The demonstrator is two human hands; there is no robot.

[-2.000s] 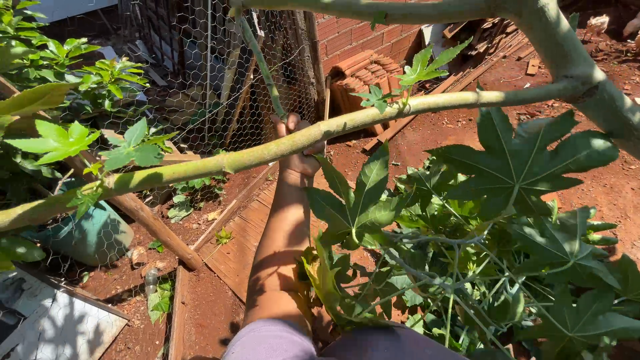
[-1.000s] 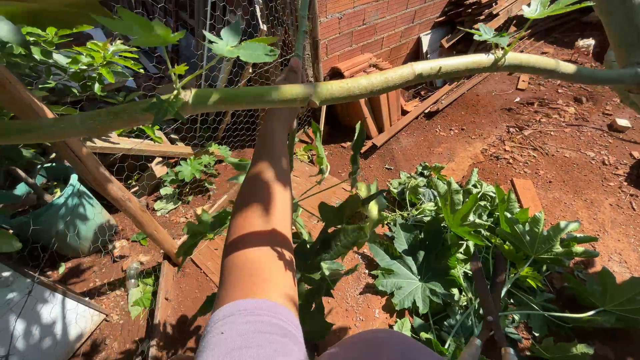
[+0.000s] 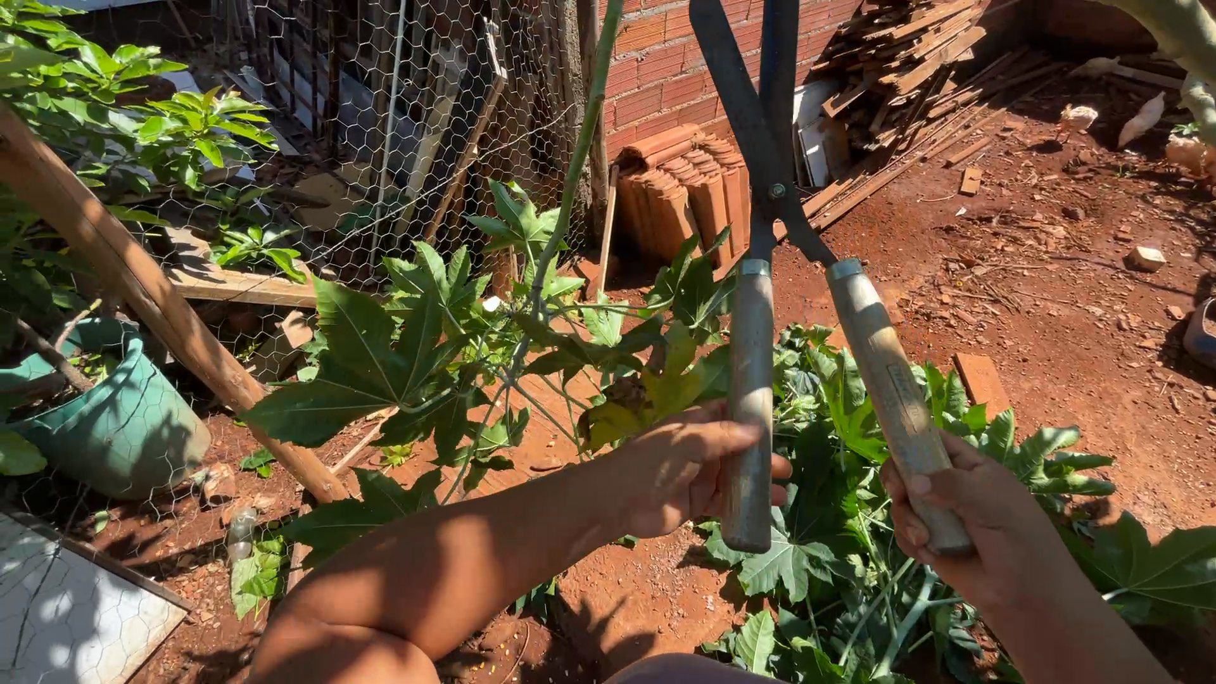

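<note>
Hedge shears [image 3: 777, 190] with wooden handles point up, their blades parted and running out of the top edge. My right hand [image 3: 950, 513] grips the lower end of the right handle. Around the lower part of the left handle is my left hand [image 3: 693, 470], its thumb across the front. Just left of the shears, a green stem [image 3: 570, 161] with lobed leaves [image 3: 370, 366] rises past the top edge. Leafy cut branches [image 3: 826, 475] lie on the ground behind and below the shears.
Chicken wire [image 3: 332, 123] and a slanting wooden pole [image 3: 152, 285] stand at left, near a green tub [image 3: 119, 418]. Stacked roof tiles [image 3: 684, 190] lean by a brick wall [image 3: 655, 76]. Planks [image 3: 902, 57] are piled beyond; chickens [image 3: 1078, 119] stand at far right.
My left hand, raised at the stem in the earlier frames, is now lower, on a shear handle. The shears have come up from the lower right, and my right hand has come into view.
</note>
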